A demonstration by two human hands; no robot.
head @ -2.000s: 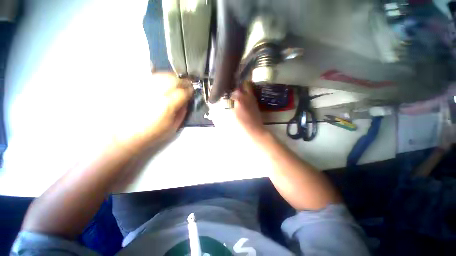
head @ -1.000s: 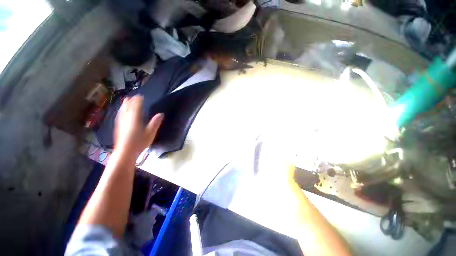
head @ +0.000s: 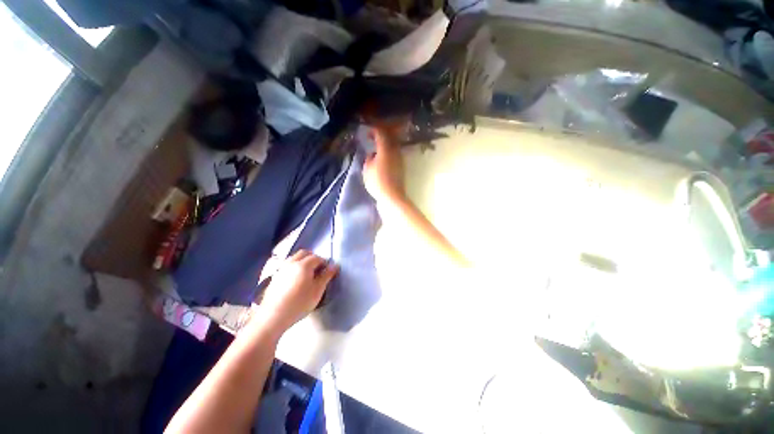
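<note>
A dark navy fabric panel with a pale bluish face (head: 352, 284) hangs between my hands at the left part of the white table. My left hand (head: 299, 284) grips its near edge between thumb and fingers. My right hand (head: 379, 153) holds its far end, near the back of the table; the fingertips are partly blurred. A stack of dark navy cut pieces (head: 238, 229) lies just left of the panel.
The white table (head: 475, 195) is washed out by glare. The sewing machine's bed (head: 628, 373) shows at lower right. A cardboard box (head: 127, 229), small red packets (head: 172, 242) and piled cloth (head: 293, 42) stand at the left and back.
The view has turned further left. My left hand has gone from lying open over the dark cloth to gripping the panel. My right hand has moved from near the machine to the panel's far end.
</note>
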